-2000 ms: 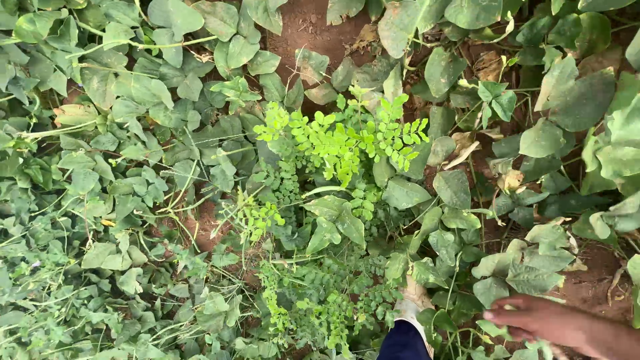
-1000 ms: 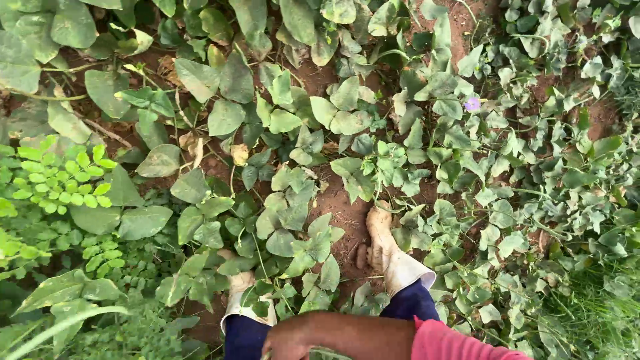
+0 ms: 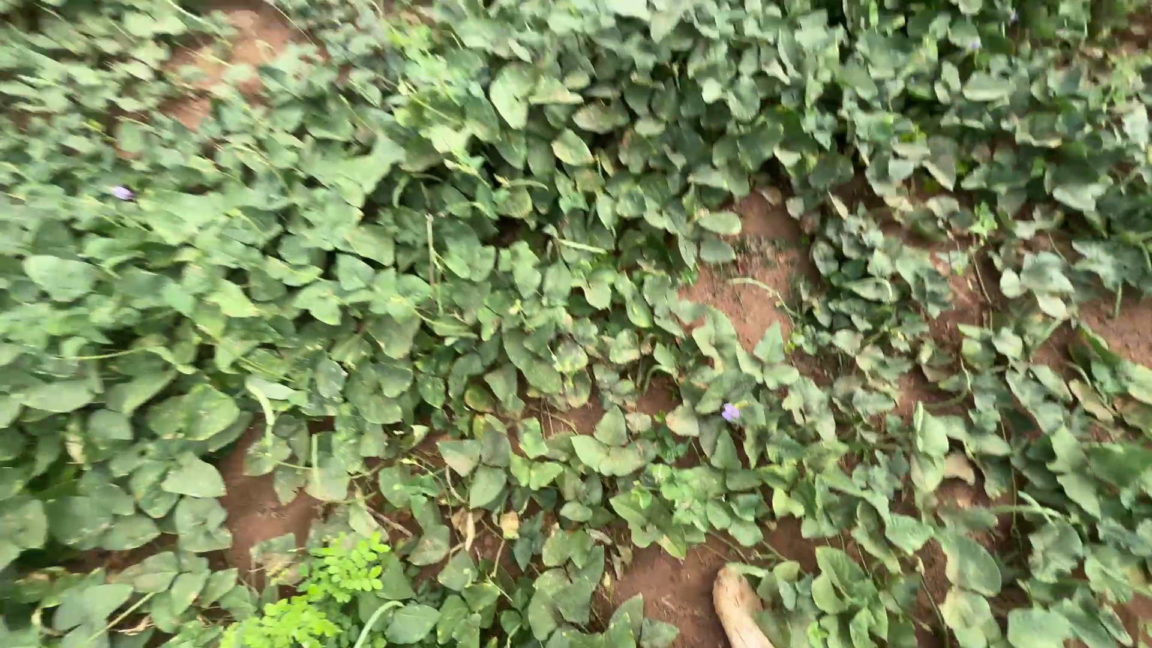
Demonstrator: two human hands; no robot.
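Observation:
Neither my left hand nor my right hand shows in the head view now, so what they hold is hidden. Low, broad-leaved green vines (image 3: 540, 360) cover most of the ground. A small purple flower (image 3: 730, 412) stands out right of the middle, and another purple flower (image 3: 123, 193) is at the upper left. At the bottom left grows a brighter plant with small rounded leaves (image 3: 346, 565). The tip of a pale, soil-stained shoe or foot (image 3: 738, 605) pokes in at the bottom edge, right of centre.
Reddish-brown soil (image 3: 670, 585) shows beside the foot. More bare soil (image 3: 751, 270) lies between the vines above the nearer flower, and another patch (image 3: 261, 495) is at the lower left. Leaves crowd close around the foot.
The view has shifted forward over the vines. One second ago a hand and a pink sleeve were at the bottom edge with both feet; now the hand is out of view and only one foot's tip shows.

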